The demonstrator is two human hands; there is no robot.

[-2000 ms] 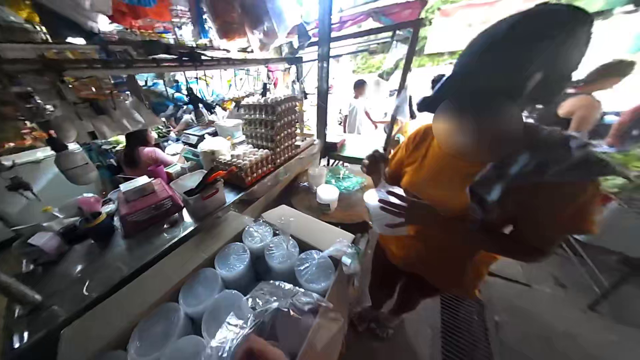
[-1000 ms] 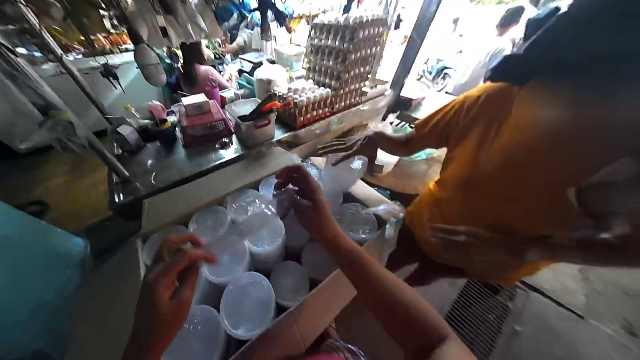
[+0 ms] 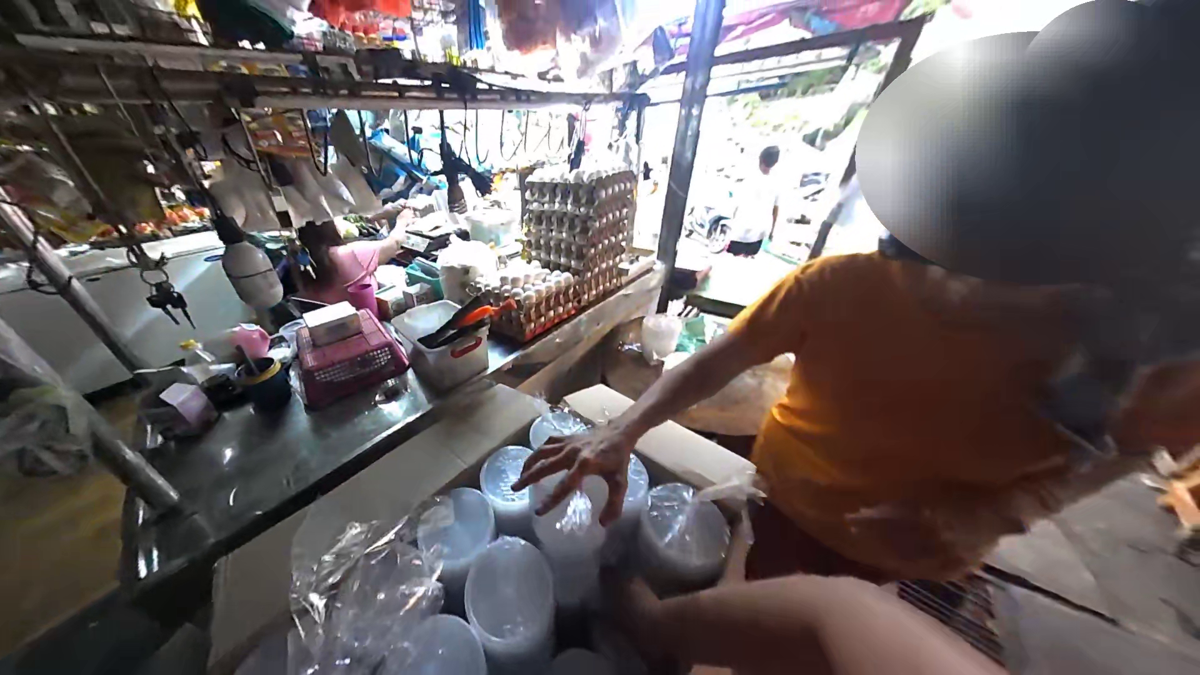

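Observation:
An open cardboard box (image 3: 469, 436) holds several stacks of clear round plastic containers (image 3: 509, 600), some in clear plastic wrap (image 3: 370, 581). My right hand (image 3: 637, 600) reaches low among the stacks at the right side of the box; it is blurred and its fingers are largely hidden. I do not see my left hand. A co-worker in an orange shirt stands at the right, with one hand (image 3: 581, 464) spread over the wrapped stacks near the middle of the box.
Beyond the box runs a metal counter (image 3: 272, 487) with a pink weighing scale (image 3: 349, 361), a white tub of tools (image 3: 445, 352) and stacked egg trays (image 3: 578, 225). A metal post (image 3: 689, 141) rises behind. Another person in pink (image 3: 352, 262) is at the back left.
My left hand, over the containers a second ago, is out of view. My right hand has moved lower among the stacks. The co-worker's hand now reaches over the box's middle.

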